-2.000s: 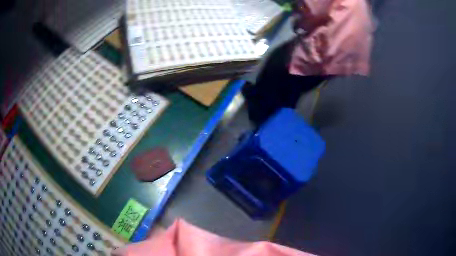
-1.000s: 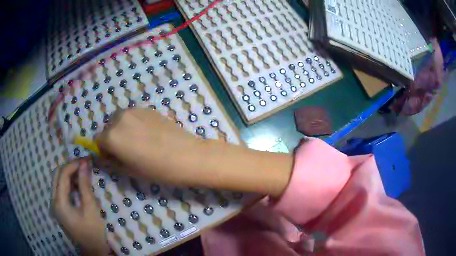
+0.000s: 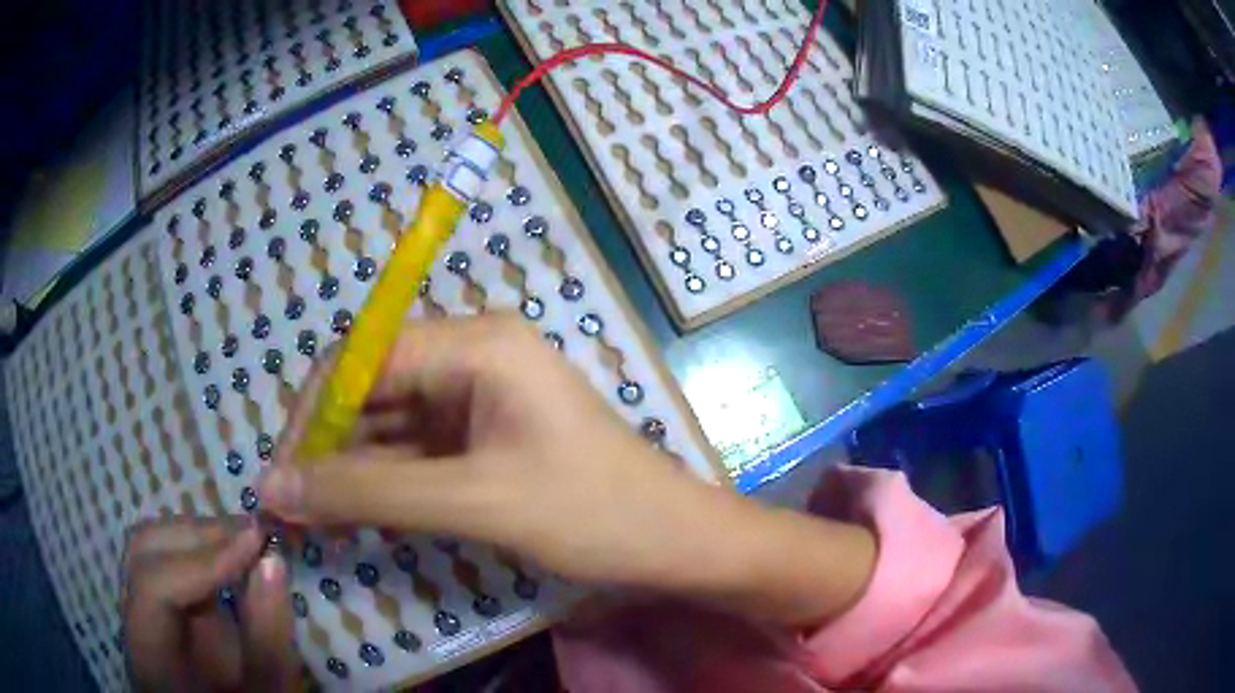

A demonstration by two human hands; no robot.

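Note:
My right hand (image 3: 461, 447) holds a thick yellow pen-shaped tool (image 3: 373, 318) like a pen, its rear end with a whitish band pointing up and away. A red wire (image 3: 596, 52) leaves its back. The tip is hidden at my fingers. My left hand (image 3: 203, 596) is at the lower left, fingertips pinched together close to the right fingertips, with a small dark round part (image 3: 275, 546) between or behind them; I cannot tell if it is gripped. Both hands are over a white tray board (image 3: 522, 318) with rows of shiny round metal parts and tan wavy shapes.
A partly filled board (image 3: 731, 149) lies beyond on the green bench, with stacked boards (image 3: 1009, 102) at far right. A reddish-brown pad (image 3: 863, 322) lies near the blue-taped edge (image 3: 935, 363). A blue stool (image 3: 1063, 454) stands beside it. Another person's pink sleeve (image 3: 1181, 203) shows at the right edge.
The yellow tool has swung into full view, pointing up and away. My right hand has turned and spread lower over the board; my left hand is lower. The red wire now loops further right.

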